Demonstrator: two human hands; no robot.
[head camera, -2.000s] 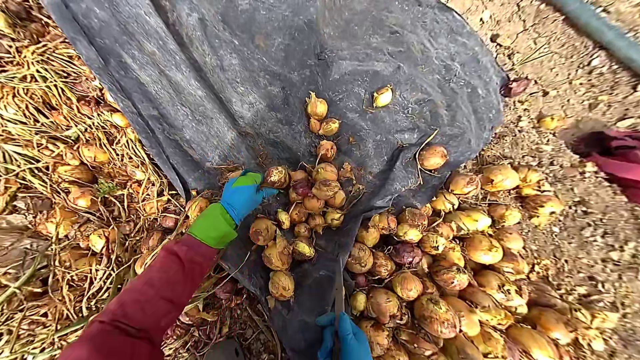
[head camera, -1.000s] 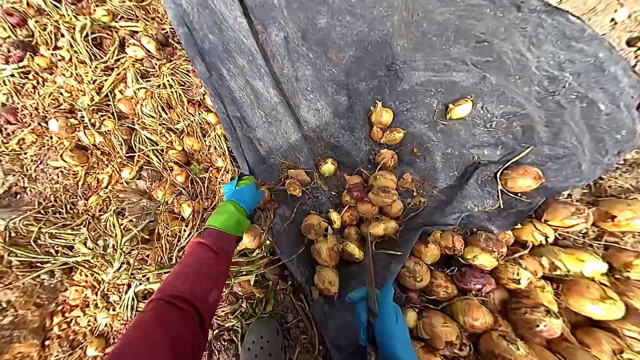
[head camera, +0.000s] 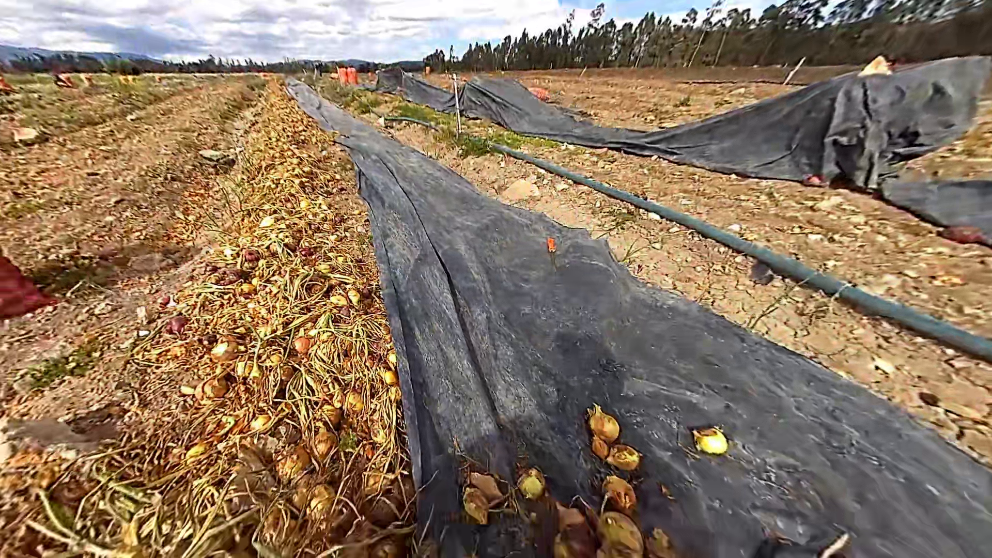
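Neither my left hand nor my right hand shows in the head view; the frame cuts off above them. A long black ground cloth (head camera: 542, 325) runs away along the field. Several yellow-brown onions (head camera: 620, 496) lie on its near end at the bottom edge, and a single pale yellow onion (head camera: 711, 441) rests apart from them to the right. To the left of the cloth stretches a row of dry onion tops (head camera: 310, 279) with onions among them. A small orange item (head camera: 551, 245) sits on the cloth farther off.
A blue-green pipe (head camera: 697, 225) crosses the dry soil on the right. Beyond it lies another dark cloth (head camera: 775, 139), bunched up at its near part. A thin post (head camera: 456, 105) stands beside the pipe. Part of a red mesh sack (head camera: 19, 291) is at the left edge, with orange sacks (head camera: 347, 75) far off.
The view has swung up from the ground to the field and horizon. Both gloved hands, seen near the onions in the earlier frames, are out of sight.
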